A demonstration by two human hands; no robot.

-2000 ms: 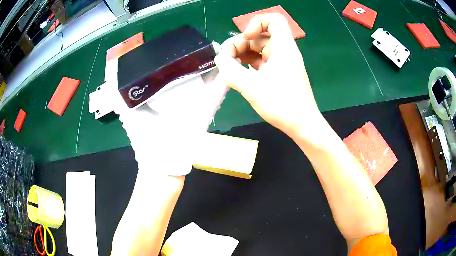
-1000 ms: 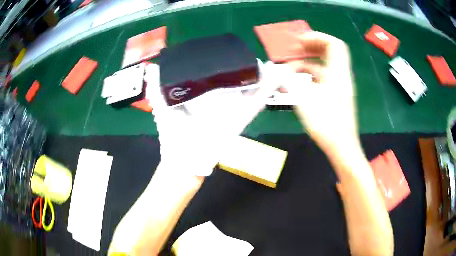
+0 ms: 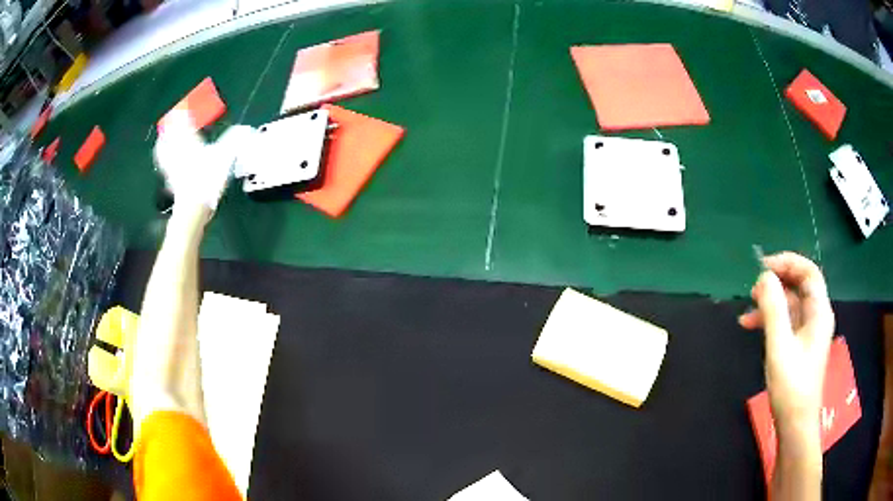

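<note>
My left hand, in a white glove and blurred, is over the belt at the left. Its fingers reach the left edge of an upside-down set-top box; whether they grip it is unclear. That box shows its white base and partly overlaps a red-orange foam pad. Another box lies base up on the belt, right of centre. My bare right hand is above the mat at the right, a tiny clear sticker at its fingertips. A cream-yellow label stack lies on the black mat.
More foam pads and a white-based box are on the green belt. A red pad lies under my right wrist. White strips, a yellow roll, scissors and dark plastic wrap are at left.
My hands have moved apart, left hand to the left and right hand to the right. The dark box held up in my left hand no longer shows there. The view has shifted.
</note>
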